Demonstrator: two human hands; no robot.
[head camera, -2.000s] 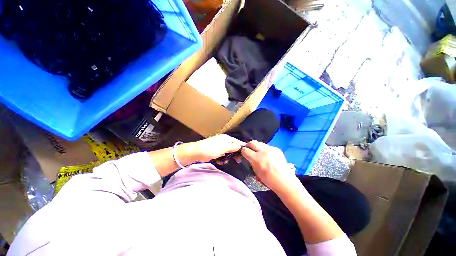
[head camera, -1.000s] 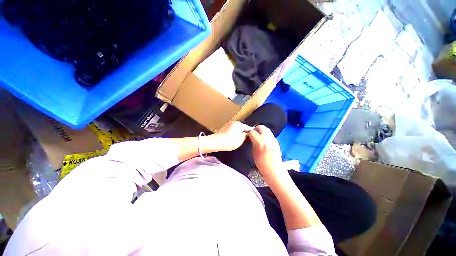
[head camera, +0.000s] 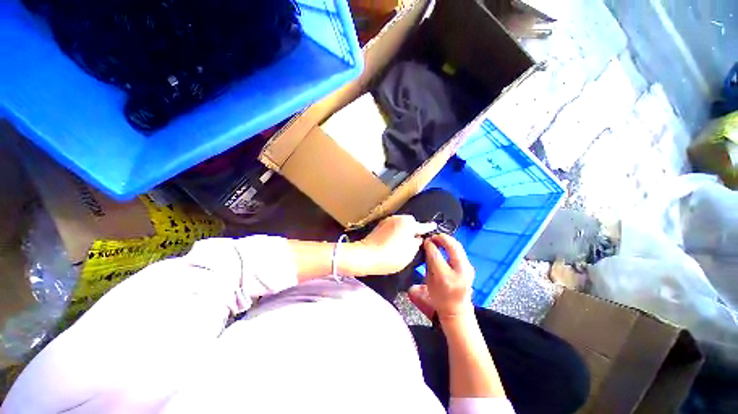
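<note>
My left hand (head camera: 394, 245) and my right hand (head camera: 447, 276) meet over the lap, fingertips close together. A thin black cable (head camera: 442, 225) shows as a small loop above the fingertips, against the dark trouser knee. Both hands pinch it; the rest of the cable is mostly hidden by the fingers. A tie cannot be made out. The large blue crate (head camera: 243, 116) at the upper left is heaped with tangled black cables (head camera: 174, 48). The lighter blue crate (head camera: 526, 190) beyond the knee holds a few black bundles (head camera: 472, 215).
An open brown carton (head camera: 333, 175) with dark grey cloth (head camera: 415, 105) stands between the blue crates. Another open carton (head camera: 599, 344) is at the lower right, near clear plastic bags (head camera: 672, 251). Yellow printed tape (head camera: 146, 252) lies at the left.
The hands are slightly lower and further right in view than a second ago. The right hand has turned more upright with its fingers more spread. A cable loop now shows above the fingertips.
</note>
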